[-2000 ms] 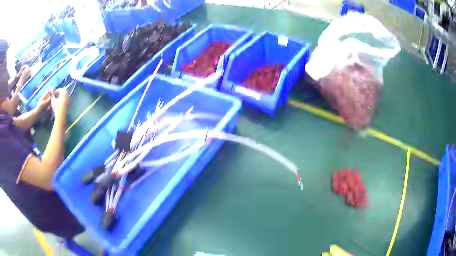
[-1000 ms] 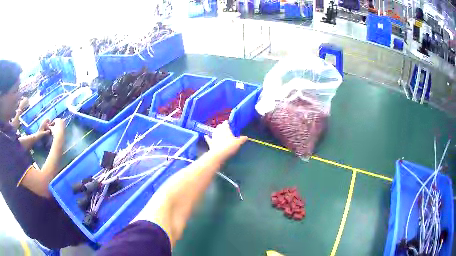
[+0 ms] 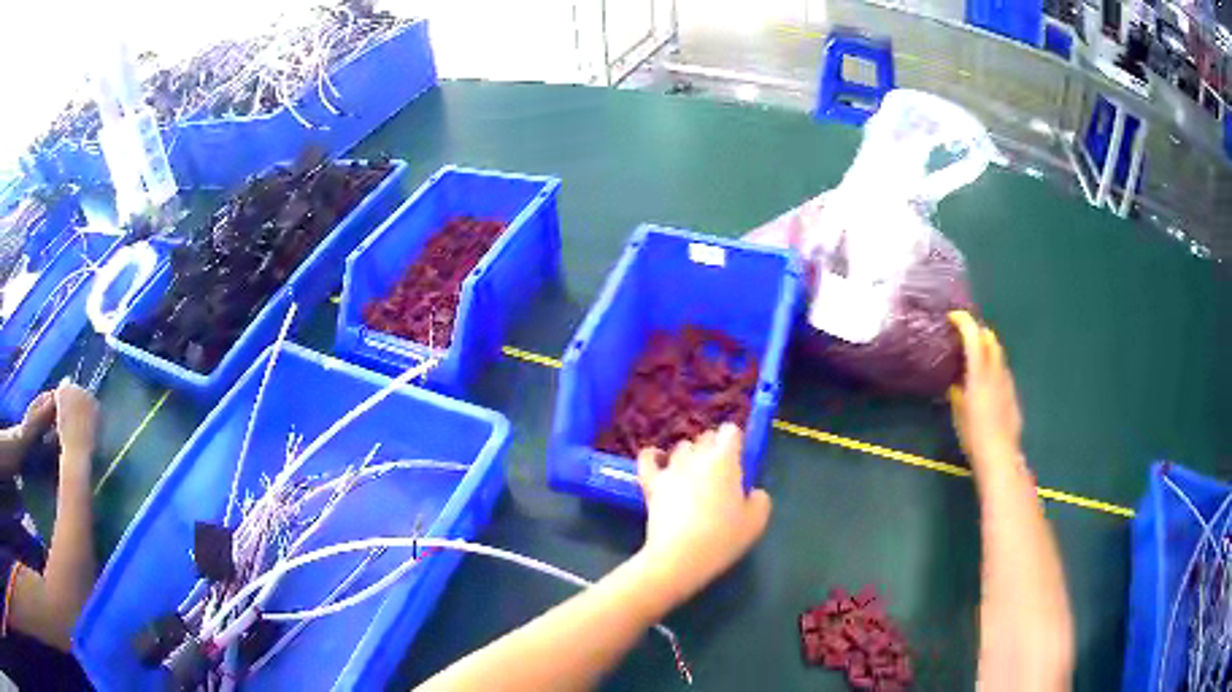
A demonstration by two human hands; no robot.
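My left hand [image 3: 700, 511] is at the front edge of the right small blue parts bin [image 3: 584, 466], its fingers over the front lip beside the red-brown housings [image 3: 680, 392]; whether they grip the lip is unclear. My right hand [image 3: 984, 385], with yellow finger cots, lies against the right side of the clear plastic bag [image 3: 885, 291] full of red-brown housings. The bag leans beside the bin's right wall. A loose pile of housings [image 3: 858, 638] lies on the green table between my forearms.
A second parts bin [image 3: 520, 257] stands to the left. The large blue tray [image 3: 473, 493] holds wire harnesses, one cable hanging over its edge. A bin of black parts [image 3: 257, 257] is beyond it. Another blue tray [image 3: 1148, 581] is at the right edge. A person's hands [image 3: 54, 419] show far left.
The right parts bin has moved right, away from the other bin, with my left hand at its front. My right hand has come into view at the bag, which now leans over.
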